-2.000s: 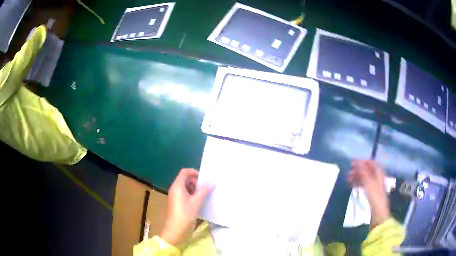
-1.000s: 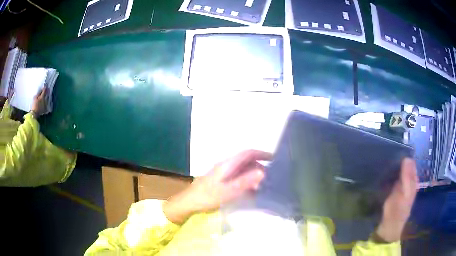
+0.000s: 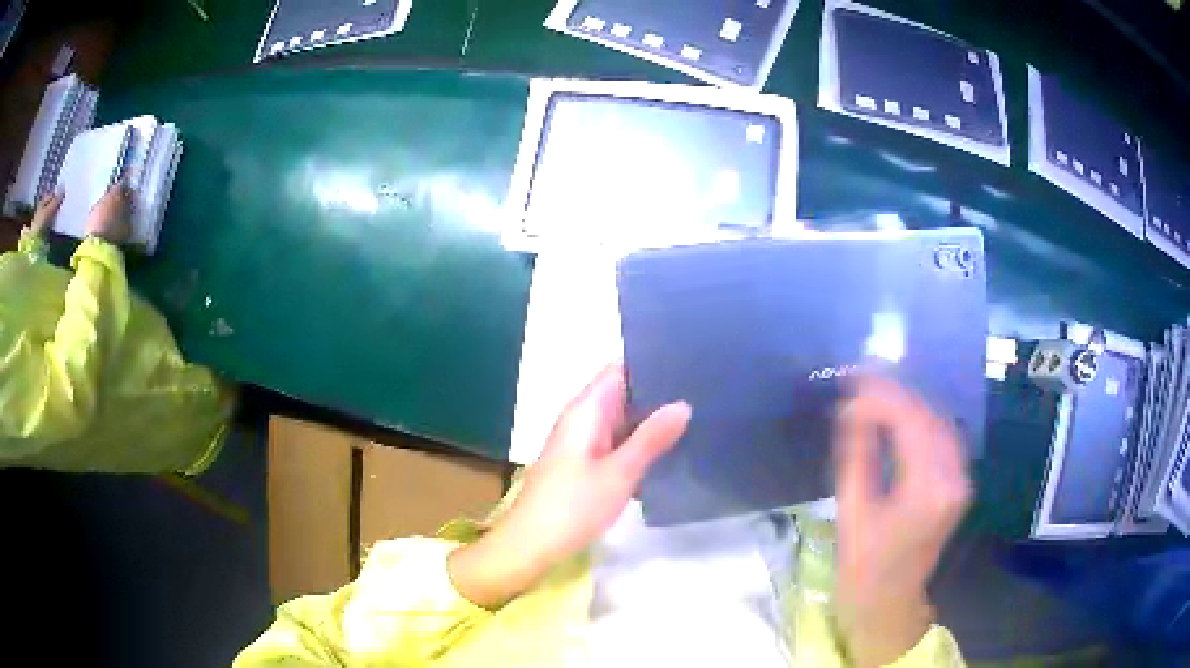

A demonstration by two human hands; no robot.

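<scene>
A dark grey-blue tablet (image 3: 757, 326) is tilted up in front of me with its back cover towards me. Its paired camera lenses are at the upper right corner and the ADVAN logo is near the middle. My left hand (image 3: 587, 470) grips its left edge, thumb on the back cover. My right hand (image 3: 900, 457) is blurred over the lower right part of the back, fingers bent near the logo; whether it touches or pinches something cannot be told. A white sheet (image 3: 542, 379) lies partly hidden behind the tablet.
A tablet in a white border (image 3: 653, 157) lies screen up beyond my hands. More tablets (image 3: 914, 78) lie along the far side. A small silvery fixture (image 3: 1067, 363) and leaning tablets (image 3: 1096, 444) are at right. At left a coworker's hands hold white stacked pieces (image 3: 131, 183). Cartons (image 3: 424, 489) are below the bench edge.
The tablet is picked up and turned from a blurred slant to show its back squarely. My right hand has left its right edge and moved over the back cover.
</scene>
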